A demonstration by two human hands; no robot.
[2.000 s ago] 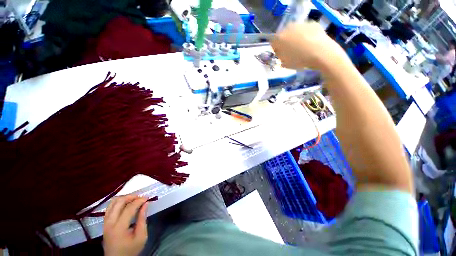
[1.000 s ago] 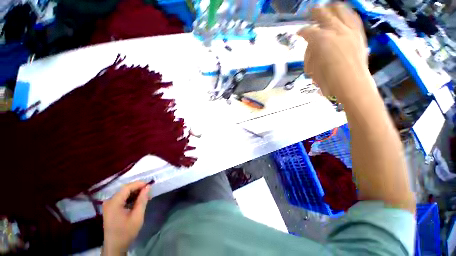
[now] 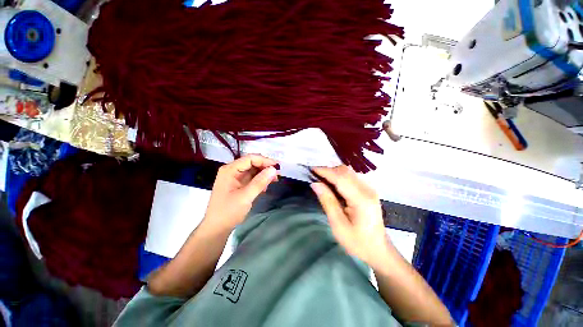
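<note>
A large bundle of dark red fabric straps [image 3: 256, 70] lies across the white table. My left hand [image 3: 240, 188] pinches the end of one dark red strap [image 3: 277, 167] between thumb and fingertip, just over the table's front edge. My right hand [image 3: 351, 207] is to the right of it, holding slim dark tweezers [image 3: 310, 171] whose tip points left toward the strap end. The tip and the strap end are apart. Most of the tweezers is hidden by the fingers.
Sewing machine [image 3: 511, 51] at the right, with orange-handled thread snips [image 3: 510, 133] by it. Blue crate [image 3: 447, 255] with maroon pieces below right. Second maroon pile [image 3: 96, 230] below left. Crinkled gold wrap [image 3: 99, 128] at the left. Neighbouring handwheel [image 3: 29, 36] upper left.
My right hand has come from the far machine end back beside my left hand and now holds the tweezers, which lay on the table. The view has swung, bringing the left side in.
</note>
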